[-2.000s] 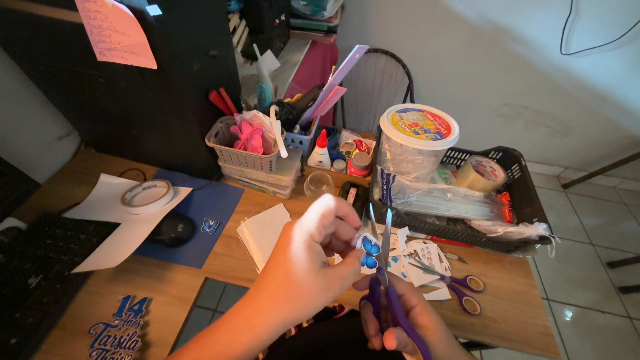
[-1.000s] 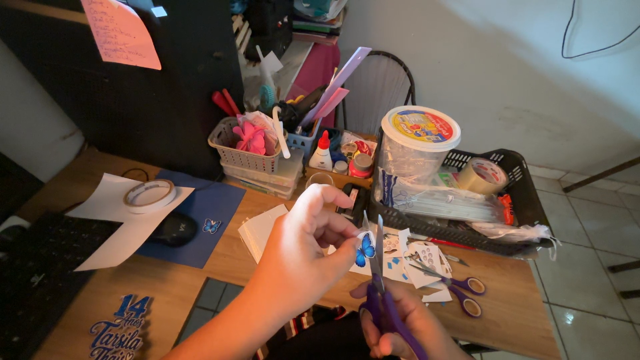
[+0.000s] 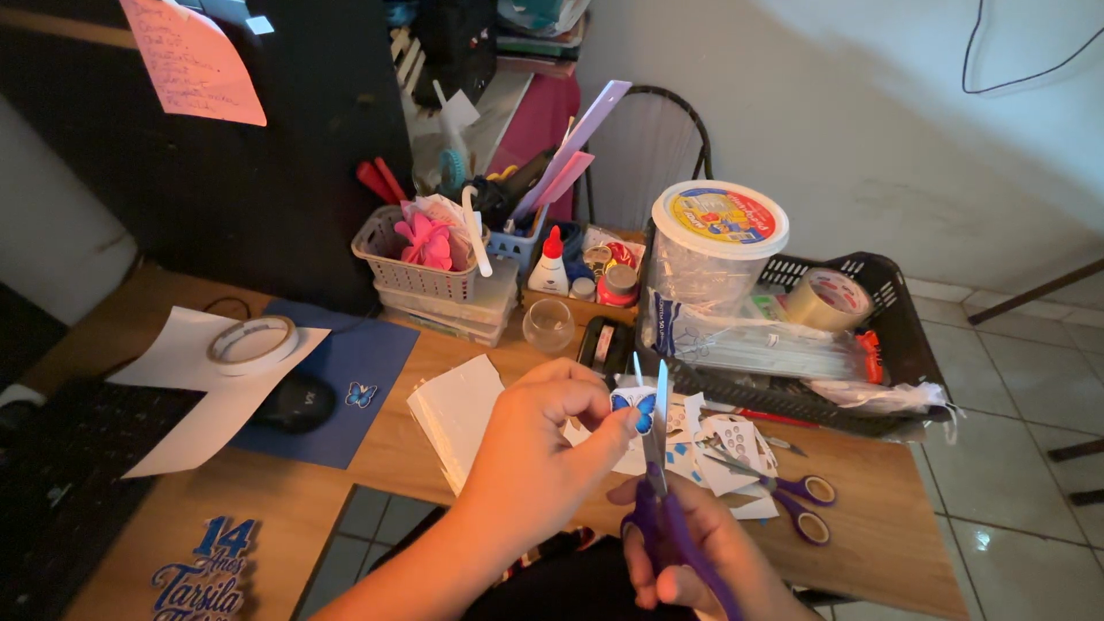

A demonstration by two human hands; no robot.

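Note:
A small blue paper butterfly with a white margin (image 3: 633, 409) is pinched between the thumb and fingers of my left hand (image 3: 552, 431). My right hand (image 3: 690, 543) grips purple-handled scissors (image 3: 657, 483), whose parted blades point up, close to the butterfly's right side. Behind and right of my hands lie white paper scraps (image 3: 729, 457) and a second pair of purple-handled scissors (image 3: 806, 504). A cut-out butterfly (image 3: 360, 394) rests on a blue mouse pad (image 3: 379, 345). At the lower left lies a blue glitter lettering cut-out (image 3: 207, 569).
A black basket (image 3: 914, 345) holds a clear tub (image 3: 707, 259) and packing tape (image 3: 828, 298). A glue bottle (image 3: 549, 267), a glass cup (image 3: 548, 325) and a grey basket (image 3: 414, 280) stand behind my hands. White sheets (image 3: 457, 414), a tape roll (image 3: 252, 345) and a mouse (image 3: 297, 403) lie leftward.
The butterfly in my left hand has been turned and shifted, and the scissors have changed angle beside it. Both hands keep their hold.

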